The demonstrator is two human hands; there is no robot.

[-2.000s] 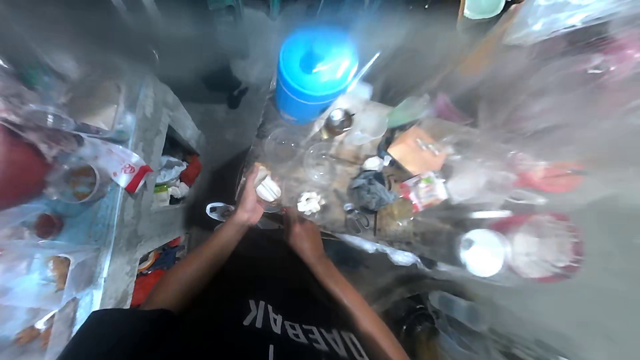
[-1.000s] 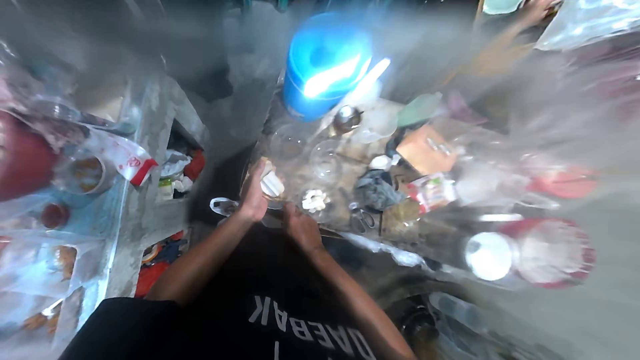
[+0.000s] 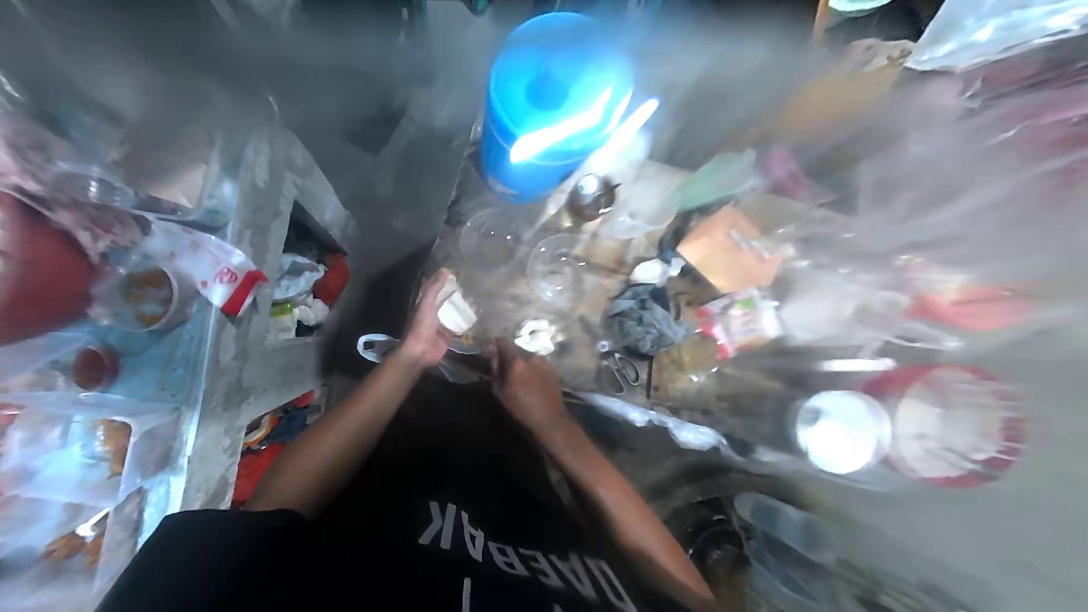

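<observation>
My left hand (image 3: 425,330) holds a white block-like piece (image 3: 456,308), perhaps food, at the near left edge of a cluttered table. Just right of it, my right hand (image 3: 520,374) is closed with its fingers toward the left; a thin dark thing seems to be in its grip, too blurred to name. A small heap of white pieces (image 3: 539,337) lies beyond my right hand. Clear round containers (image 3: 557,268) stand farther back on the table. A pair of scissors (image 3: 620,371) lies right of my right hand, beside a crumpled dark plastic bag (image 3: 646,319).
A large blue lidded drum (image 3: 557,106) stands at the table's far left. An orange-brown box (image 3: 731,248) and a red-and-white packet (image 3: 739,323) lie right of centre. Round white-topped containers (image 3: 843,432) are at the right. A concrete shelf (image 3: 223,340) with bowls and bags stands at my left.
The white piece in my left hand appears turned compared with earlier. My right hand stays close to the white heap. The view has shifted slightly.
</observation>
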